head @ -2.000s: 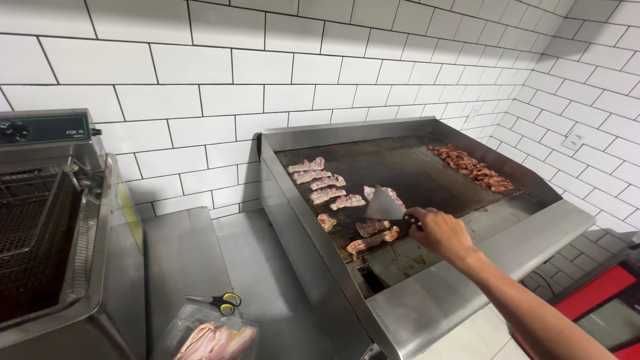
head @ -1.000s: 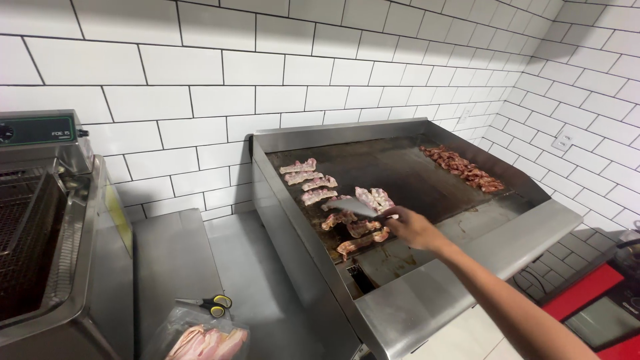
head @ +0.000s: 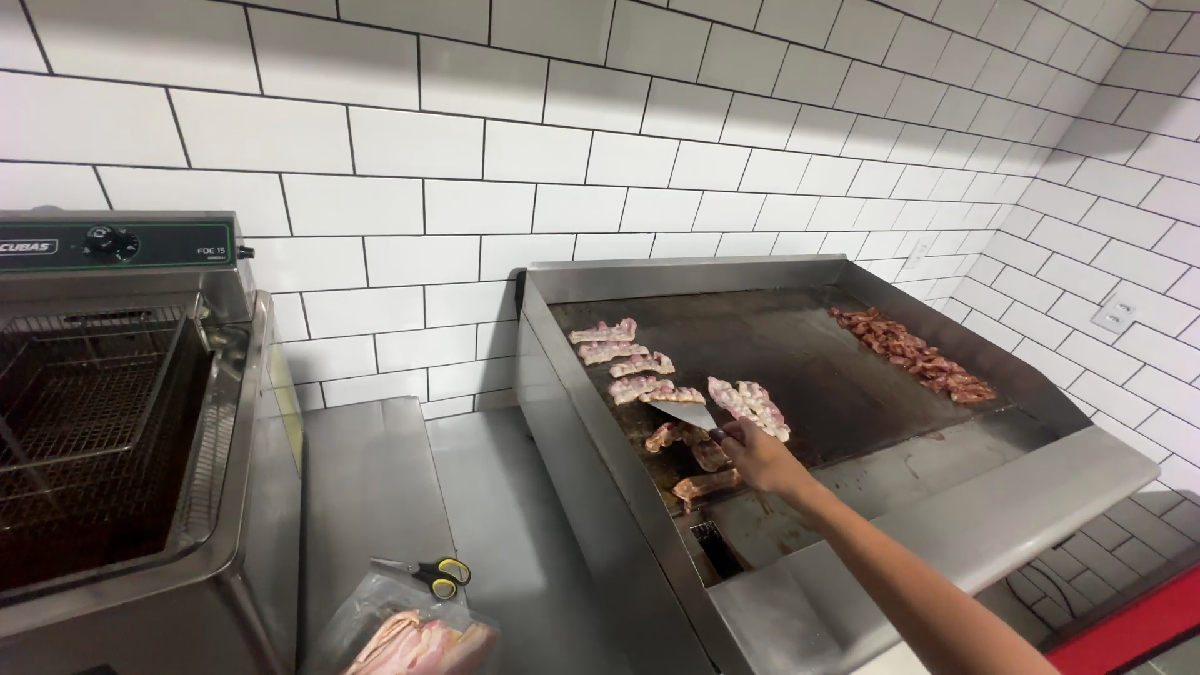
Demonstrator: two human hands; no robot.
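My right hand [head: 757,456] grips the dark handle of a metal spatula [head: 686,413] over the left part of a flat-top griddle [head: 797,375]. The blade's tip meets a pale bacon strip [head: 675,396] at the near end of a column of bacon strips [head: 611,351]. Just beyond my hand lies a wider group of pale strips [head: 748,405]. Browner strips [head: 705,485] rest nearer the griddle's front, partly behind the hand. A heap of browned bacon pieces [head: 909,354] lies at the griddle's right side. My left hand is out of view.
A deep fryer with a wire basket [head: 84,394] stands at the left. On the steel counter [head: 361,487] beside it are black-and-yellow scissors [head: 441,574] and an open plastic bag of raw bacon [head: 422,642]. The griddle has raised side walls and a front drain slot [head: 717,551].
The spatula was over the nearer strips beside the wider pale group; its blade is now lower against the end of the pale column, farther back and left.
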